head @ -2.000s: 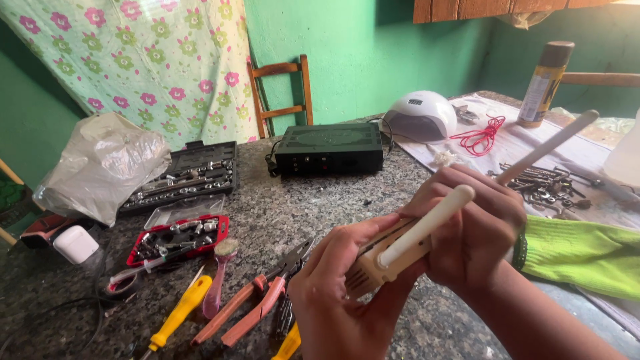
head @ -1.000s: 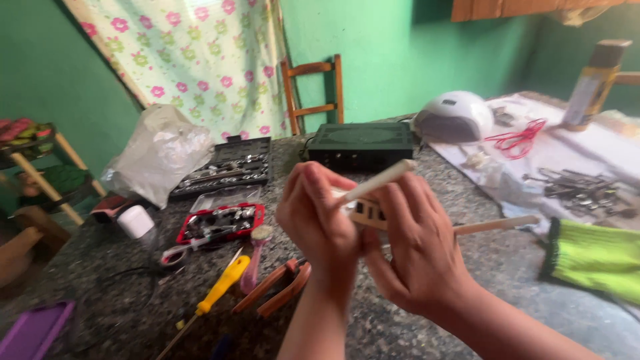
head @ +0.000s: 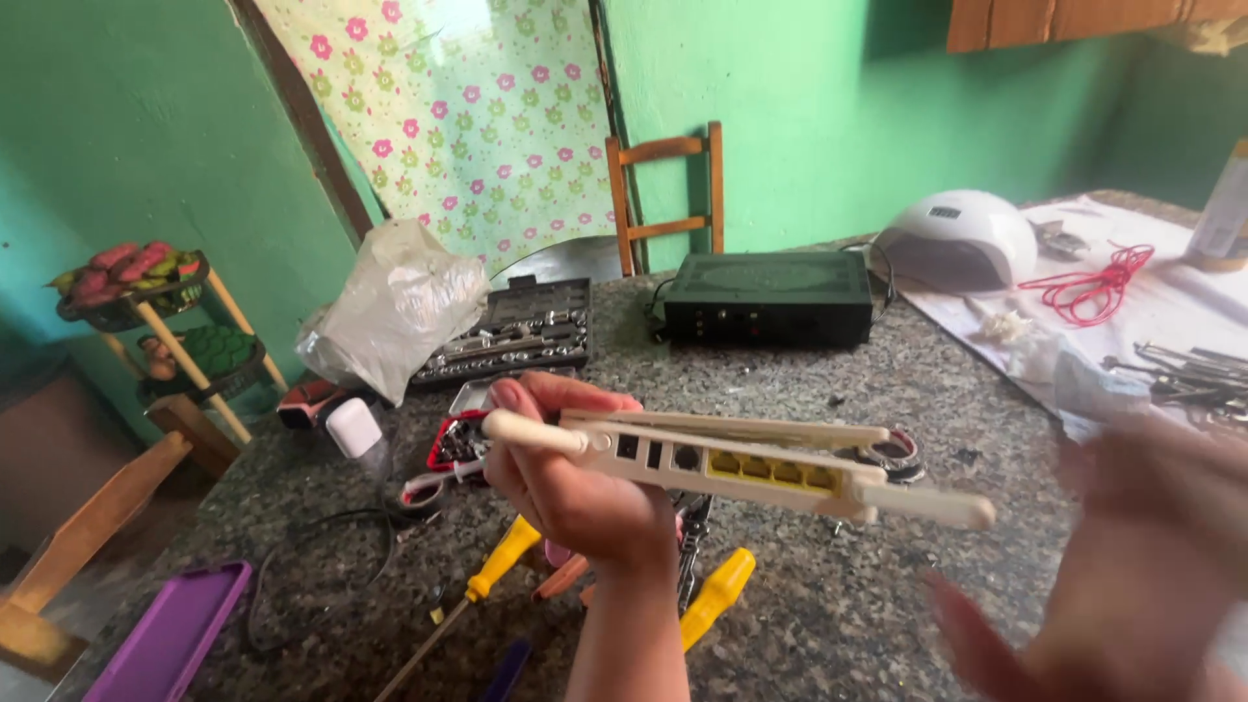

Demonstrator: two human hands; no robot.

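Observation:
My left hand (head: 575, 478) holds a white router (head: 721, 463) by its left end above the granite table. Its rear edge faces me, with a row of yellow network ports and several dark sockets, and a gap shows between its upper and lower shells. One antenna (head: 531, 432) points left, another (head: 926, 504) right. My right hand (head: 1121, 565), blurred, is off the router at the lower right, its fingers apart; no object shows in it. Beneath the router lie a yellow-handled screwdriver (head: 499, 561), another yellow handle (head: 719, 595) and partly hidden pliers (head: 563, 577).
Behind the router are a black box-shaped device (head: 767, 300), a socket set (head: 526, 336) and a plastic bag (head: 395, 307). A white dome-shaped lamp (head: 955, 239), red cord (head: 1097, 285) and metal tools (head: 1194, 375) stand or lie right. A purple case (head: 171, 634) lies front left.
My right hand has let go of the router and moved right. The router now shows its rear ports toward me, held by my left hand alone.

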